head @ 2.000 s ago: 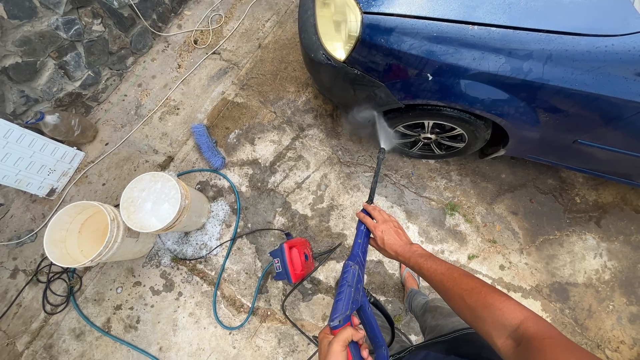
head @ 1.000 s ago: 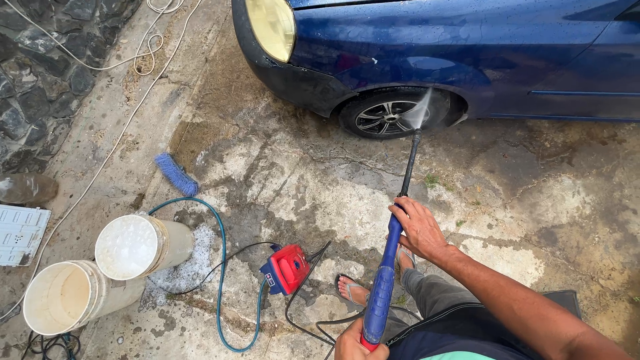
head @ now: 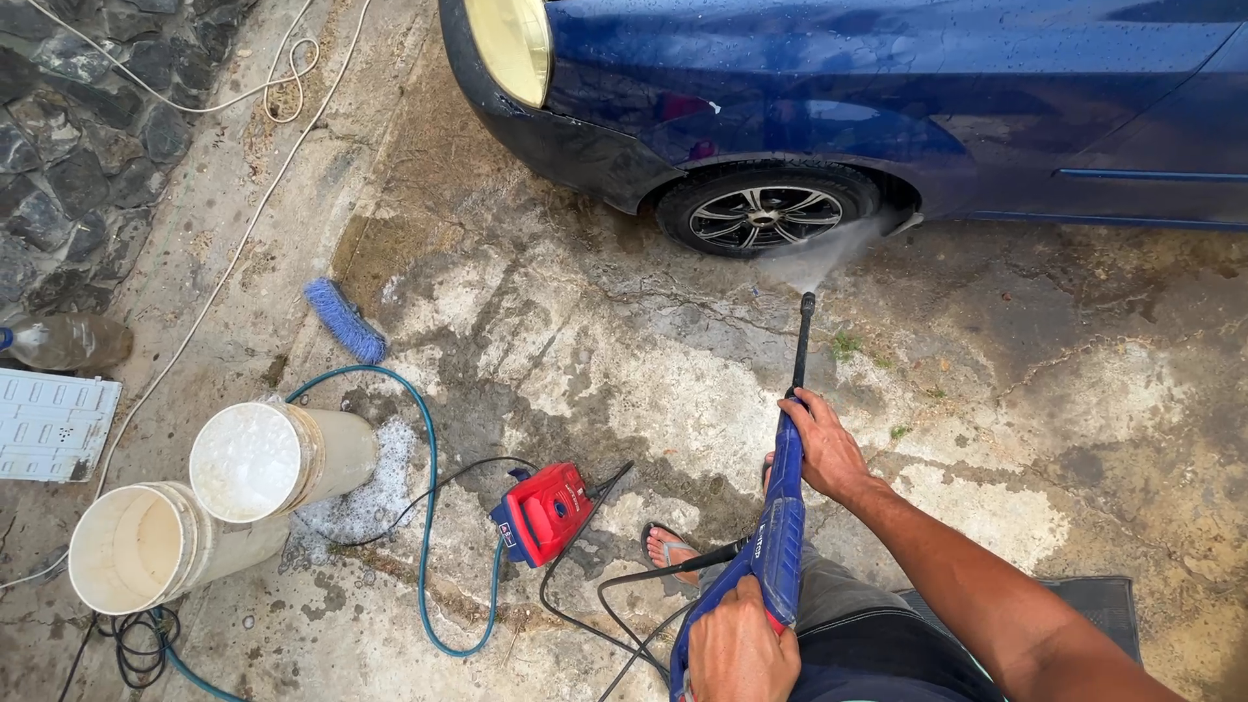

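My left hand (head: 743,643) is closed around the rear grip of a blue pressure washer gun (head: 780,546); its trigger is hidden. Farther forward, my right hand (head: 824,444) holds the front of the gun where the black lance (head: 802,341) begins. Water fans out of the nozzle toward the lower rear of the front wheel (head: 765,216) of a blue car (head: 829,88). A black hose runs from the gun past my sandaled foot. The red and blue pressure washer (head: 548,514) lies on the concrete to the left of the gun.
Two white buckets (head: 249,463) (head: 132,551) stand at left beside suds. A blue brush head (head: 345,321), a teal hose (head: 429,468), black cables and a pale cord (head: 229,263) lie on the ground. A plastic bottle (head: 73,341) and white panel (head: 57,424) are near the stone wall. A dark mat (head: 1092,604) lies at lower right.
The spray has moved from the wheel's rim to low behind the tire, with both hands still on the gun. The view has shifted along the car since two seconds ago.
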